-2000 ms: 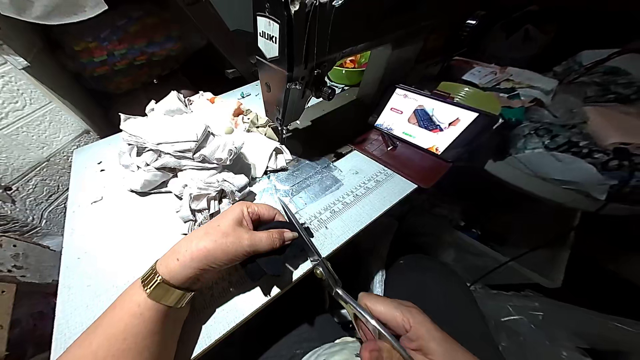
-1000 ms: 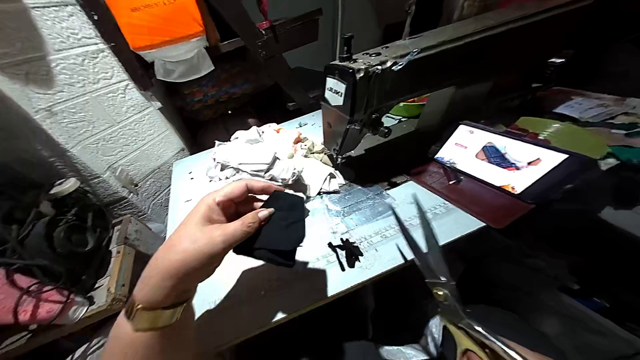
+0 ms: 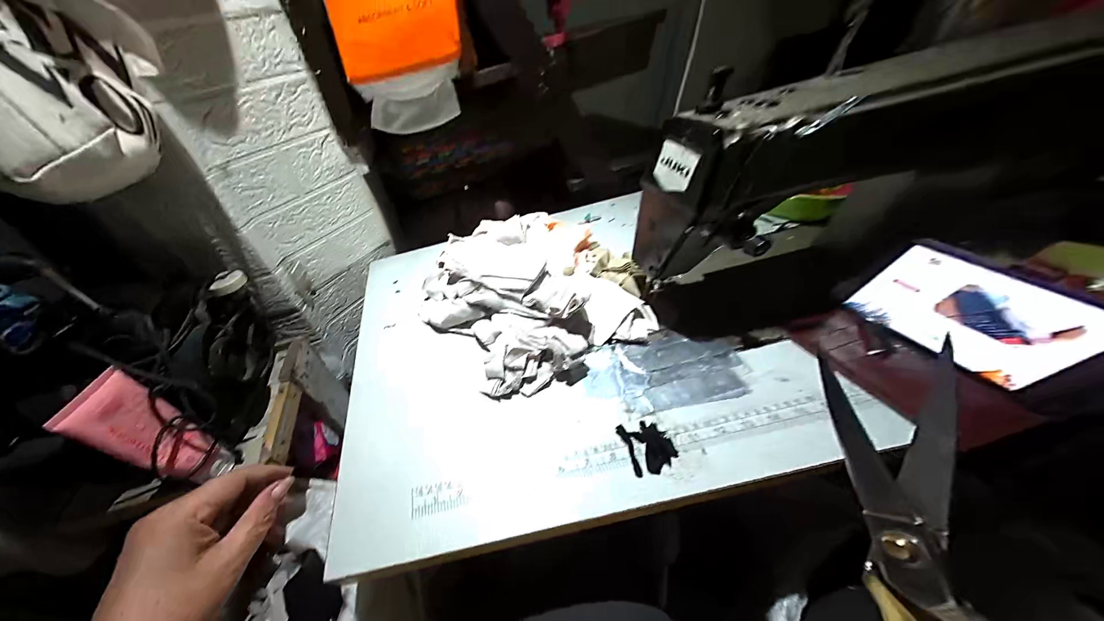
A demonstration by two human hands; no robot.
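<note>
My left hand (image 3: pixel 203 539) is at the lower left, just beyond the table's left edge. Its thumb and index finger are slightly apart, with no cloth visible between them. Below it, a black piece of cloth (image 3: pixel 312 588) lies among pale scraps. At the lower right, metal scissors (image 3: pixel 906 517) point upward with their blades apart; my right hand is out of view. Small black fabric scraps (image 3: pixel 651 448) lie near the front edge of the white sewing table (image 3: pixel 448 535). A heap of white cloth (image 3: pixel 526 293) is beside the head of a Juki sewing machine (image 3: pixel 681 198).
A lit phone or tablet (image 3: pixel 992 315) in a dark red case stands right of the machine. A printed ruler scale (image 3: pixel 742 424) runs along the table. Left of the table are a pink tube (image 3: pixel 129 423), black cables and a wooden crate edge (image 3: pixel 280 405). An orange bag (image 3: pixel 397 39) hangs behind.
My left hand has moved left off the table and no longer visibly holds the black cloth it had a second ago. My right hand has left view. The view has swung left.
</note>
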